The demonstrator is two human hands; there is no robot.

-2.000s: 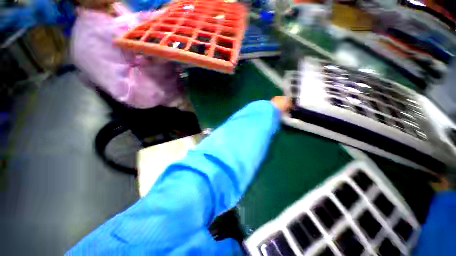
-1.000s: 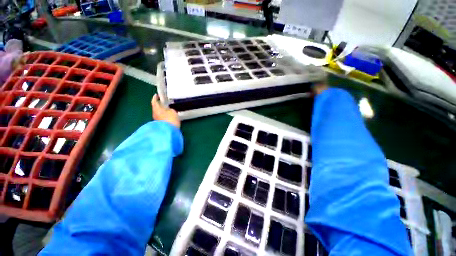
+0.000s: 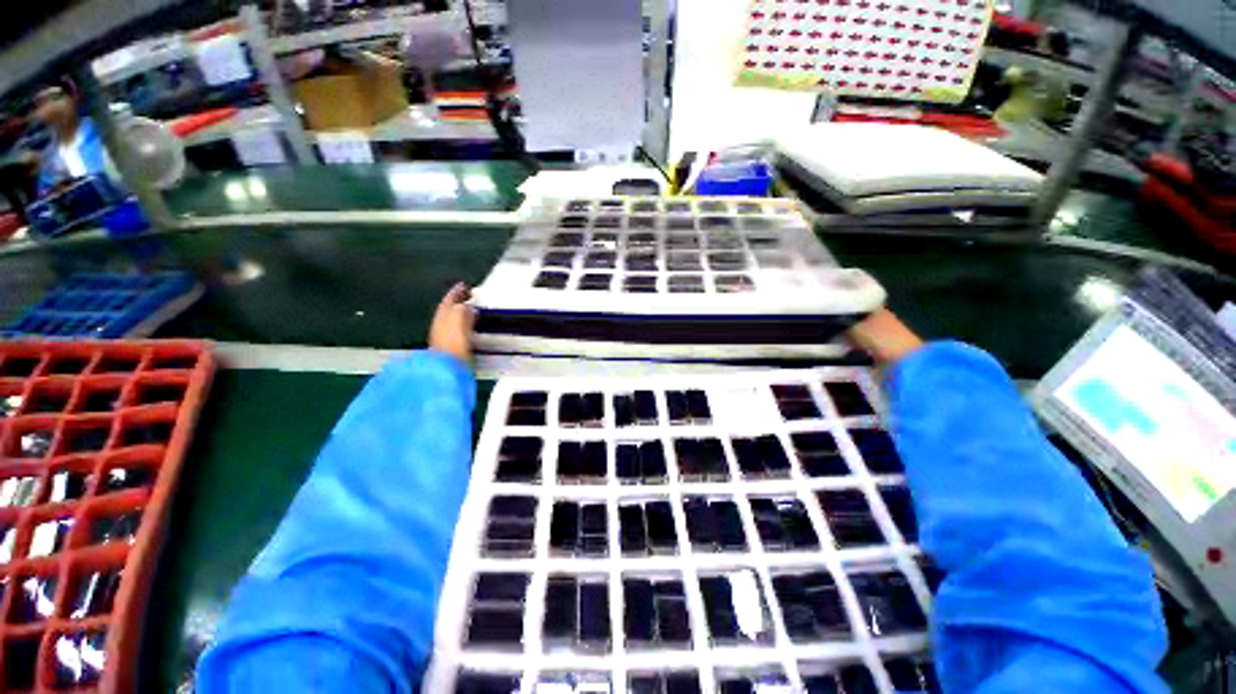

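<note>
A stack of white trays [image 3: 678, 292] with a dark layer between them stands just beyond the near tray. My left hand [image 3: 453, 323] grips its left front side and my right hand [image 3: 881, 335] grips its right front corner; both hands are partly hidden by the stack and sleeves. The top tray's pockets hold dark units. A white foam tray [image 3: 691, 548] lies nearest me between my forearms. Most of its pockets hold pairs of small black glossy units; one pocket in the back row looks white, without dark units.
A red-orange tray [image 3: 115, 508] with units lies at the left, a blue tray [image 3: 102, 304] beyond it. A tester with a lit screen [image 3: 1147, 404] is at the right. White foam pieces [image 3: 908, 170] lie at the far side. A person in blue [image 3: 79, 152] is far left.
The stack has moved in both my hands to straight behind the near tray. My view has turned right, so the red-orange tray sits further left and the tester now shows.
</note>
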